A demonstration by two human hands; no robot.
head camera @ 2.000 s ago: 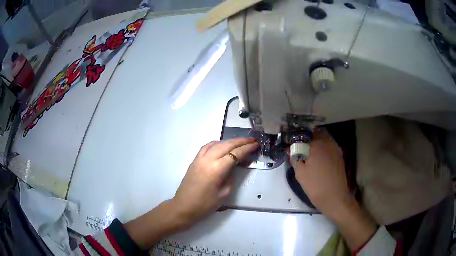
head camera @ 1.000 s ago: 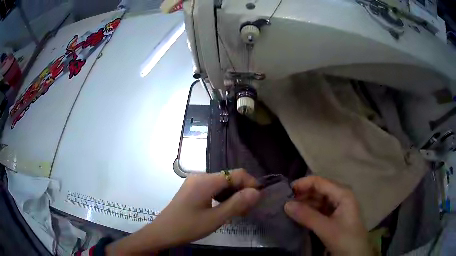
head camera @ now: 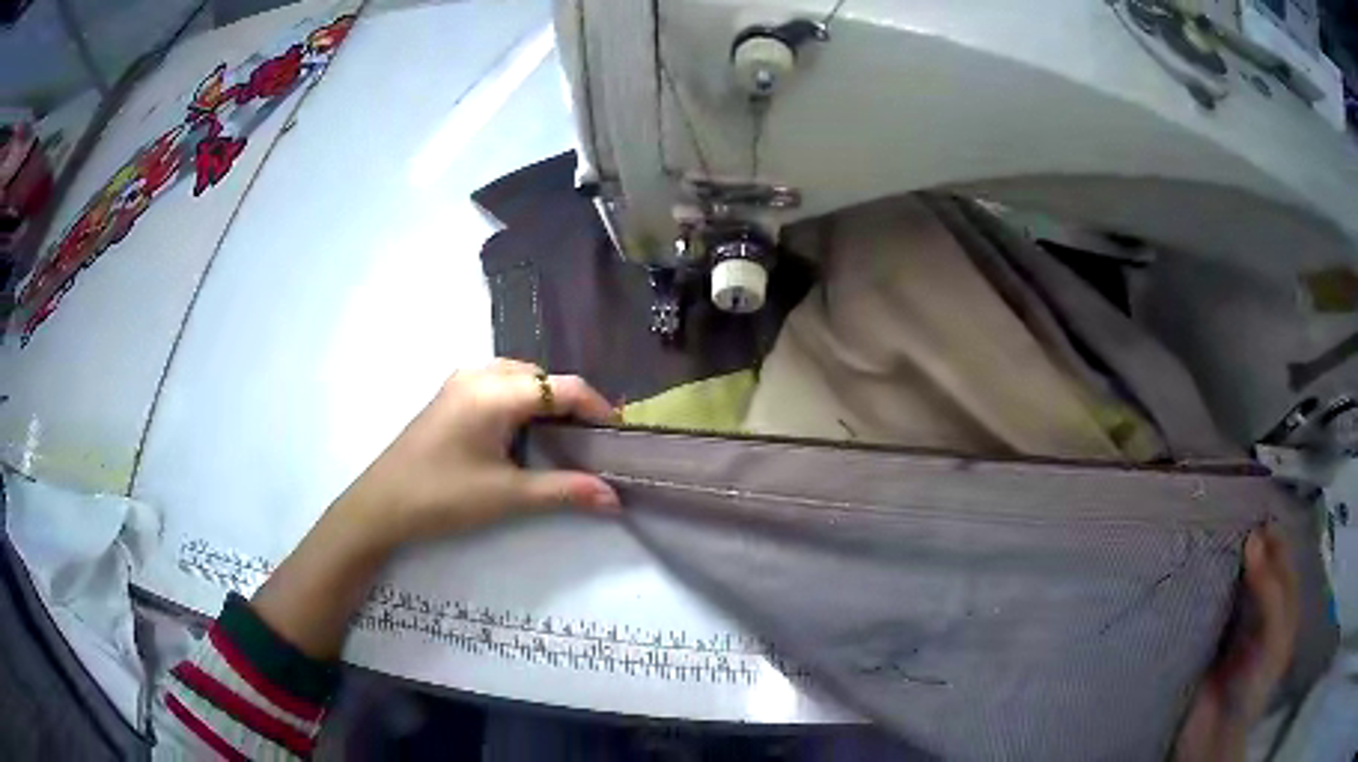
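A garment lies around the needle area. Its grey-taupe panel (head camera: pixel 953 581) is stretched sideways in front of the machine, with a stitched strip along its upper edge. My left hand (head camera: pixel 507 454) pinches the left end of this edge. My right hand (head camera: pixel 1248 648) holds the panel's right side, partly hidden by cloth and the frame's bottom edge. A dark brown part (head camera: pixel 559 283) lies under and left of the presser foot (head camera: pixel 664 310). Beige cloth (head camera: pixel 879 328) and an olive-yellow piece (head camera: pixel 697 402) show behind the held edge.
The white sewing machine head (head camera: pixel 953 104) stands over the work, with a cream dial (head camera: pixel 739 283). A printed ruler (head camera: pixel 566 643) runs along the table's front. A red floral decoration (head camera: pixel 149 201) is at left. White scraps (head camera: pixel 75 529) hang at the left edge. Scissor handles (head camera: pixel 1318 424) show at far right.
My hands have moved apart, the left to the left and the right to the right. The taupe panel is now spread between them. Dark cloth now lies left of the foot, covering the metal plate.
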